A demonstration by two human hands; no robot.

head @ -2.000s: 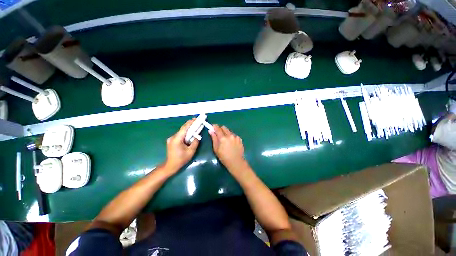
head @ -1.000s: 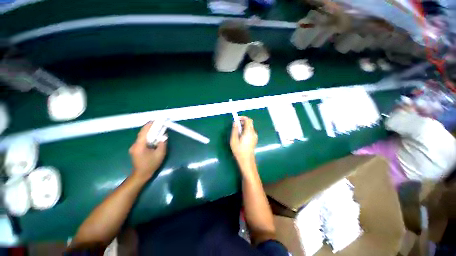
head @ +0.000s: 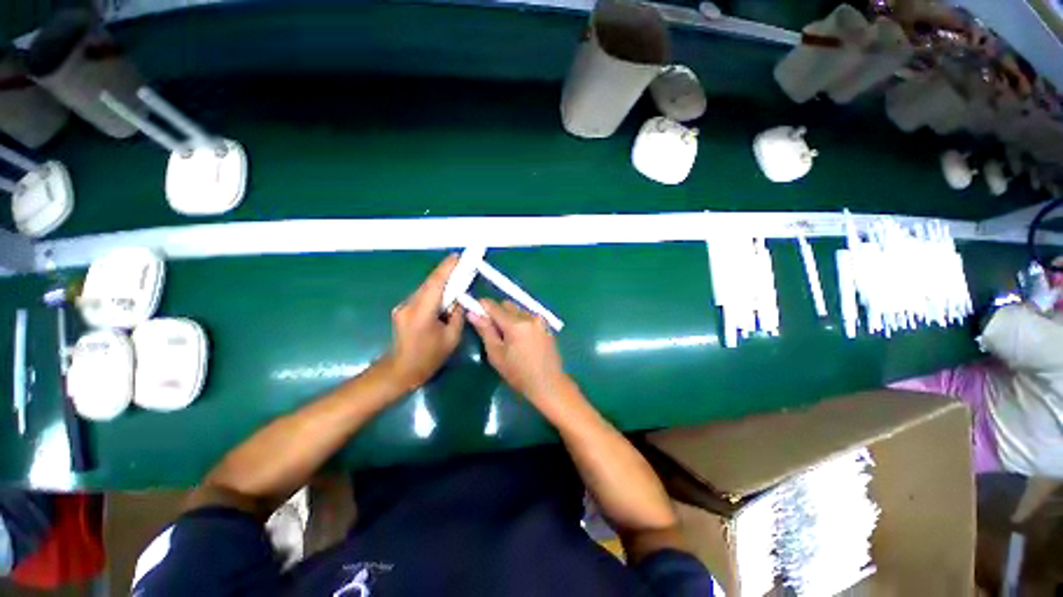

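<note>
My left hand holds a white extender housing on edge over the green bench, near the white rail. One white antenna sticks out from the housing towards the lower right. My right hand is close beside my left hand and pinches a second white stick against the housing; its far end is hidden by the fingers. Fanned antenna piles lie at the right of the bench, with a smaller bundle nearer.
Several bare housings stand at left beside a dark-handled tool. Beyond the white rail are housings and grey-brown cups. An open carton with antennas is at lower right. A person's sleeve shows at right.
My right hand has moved left from near the antenna bundle to the housing with a stick. My left hand has come towards the middle. The camera view has also shifted.
</note>
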